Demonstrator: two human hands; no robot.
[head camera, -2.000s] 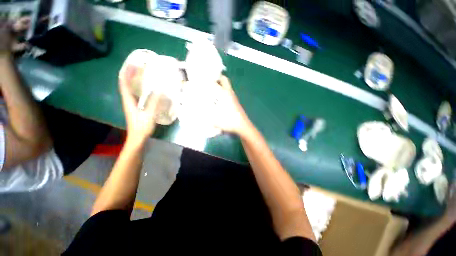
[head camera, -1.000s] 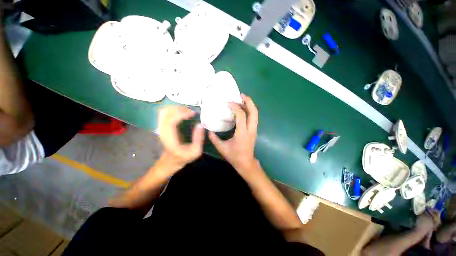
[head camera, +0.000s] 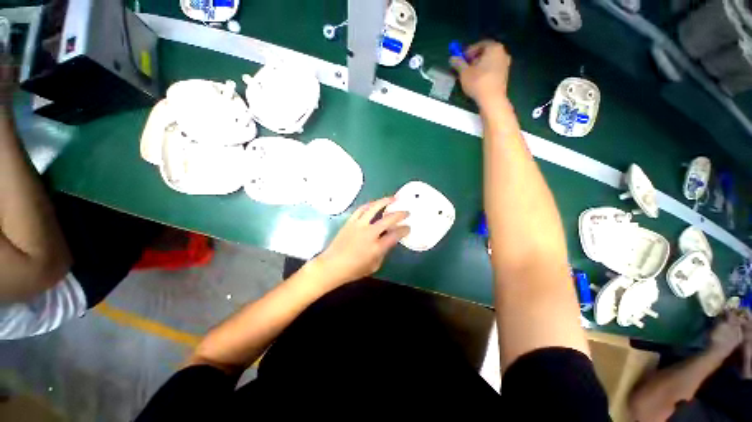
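An off-white housing shell (head camera: 428, 219) lies on the green bench in front of me, with two small dark holes showing. My left hand (head camera: 367, 239) is at its left edge, fingers touching or resting on it. My right hand (head camera: 482, 70) reaches far forward over the white strip, its fingers on a blue battery cell (head camera: 458, 52). A grey-silver plate (head camera: 441, 83) and a small white round part (head camera: 416, 62) lie just left of that hand. More off-white shells (head camera: 202, 161) lie grouped at the left. My right forearm partly hides another blue piece on the bench.
A dark boxy device (head camera: 99, 58) stands at the left. A grey upright post (head camera: 360, 49) rises at the white strip (head camera: 561, 157). Part-filled units (head camera: 574, 107) lie beyond it. Shells (head camera: 624, 243) are piled at the right. A carton (head camera: 614, 363) is below. People's arms show at both sides.
My right hand has moved from the near shell to the battery beyond the strip. The shell now lies flat on the bench, and my left hand has moved to its edge.
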